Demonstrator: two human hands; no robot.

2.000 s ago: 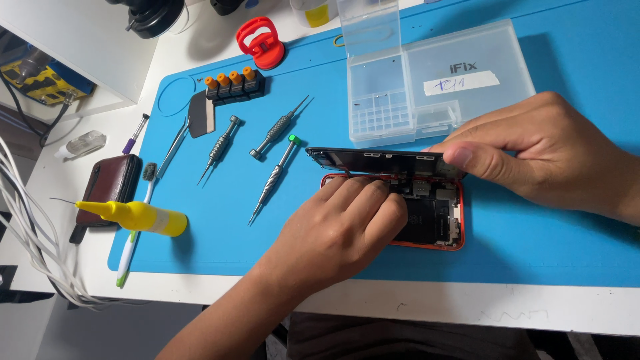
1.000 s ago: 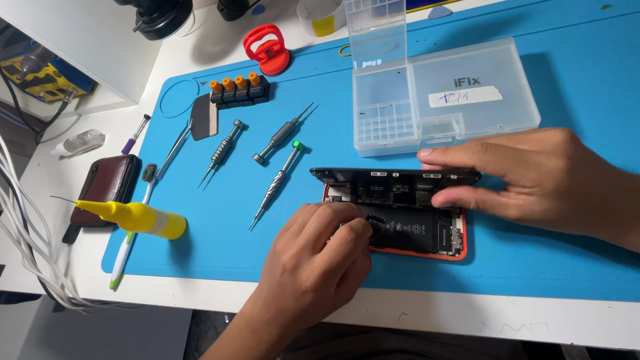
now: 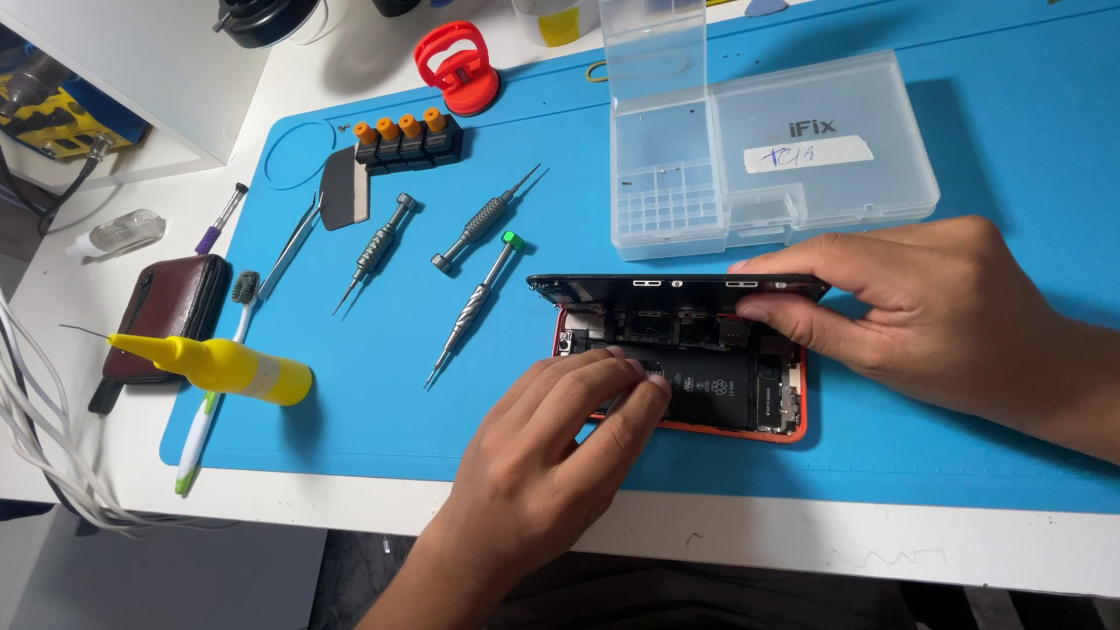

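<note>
An opened smartphone with a red frame lies on the blue mat, its black battery exposed. Its display panel stands tilted up along the far side of the frame. My right hand pinches the right end of this panel between thumb and fingers. Over the left part of the battery rests my left hand, fingertips bunched on a small dark piece near the battery's surface; whether they grip it I cannot tell. Left of the phone lies a precision screwdriver with a green cap.
Behind the phone is a clear plastic parts box. Two grey screwdrivers, tweezers, a red suction cup and a black holder with orange caps lie left. Farther left are a yellow bottle, toothbrush and brown case.
My left hand has drawn back from under the display panel to the left part of the battery. My right hand still holds the panel's right end, now with the fingers behind it.
</note>
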